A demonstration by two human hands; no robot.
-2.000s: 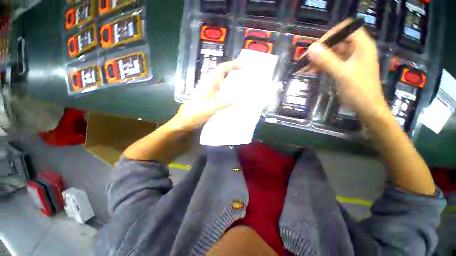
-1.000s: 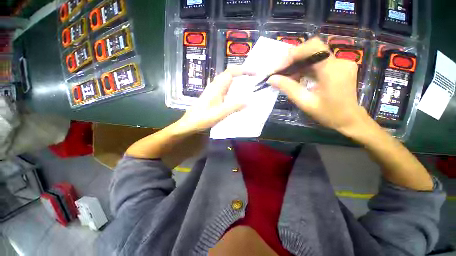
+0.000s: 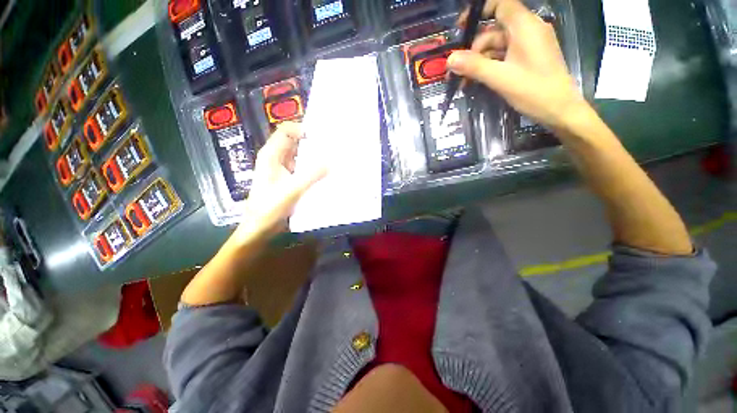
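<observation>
My left hand [image 3: 279,173] holds a white label sheet [image 3: 343,145] over the near row of a clear blister tray [image 3: 212,189]. The sheet hides part of the tray. My right hand [image 3: 517,68] holds dark tweezers [image 3: 466,36] with the tip pointing down at the face of a black unit [image 3: 446,121] with a red-orange oval. Whether a label is on the tip cannot be told. Another black unit [image 3: 232,149] lies in the tray's near left pocket. More black units lie in the far row, such as one at the far left [image 3: 194,44].
Trays of orange-edged units [image 3: 153,206] lie at the left on the dark green bench [image 3: 162,129]. A printed white label sheet [image 3: 626,48] lies at the right. Below the bench edge are a cardboard box [image 3: 182,294] and a red object [image 3: 133,314].
The tweezers have left the label sheet and moved right to a black unit's face. The left hand and sheet sit further left, more upright. The whole view has shifted and tilted.
</observation>
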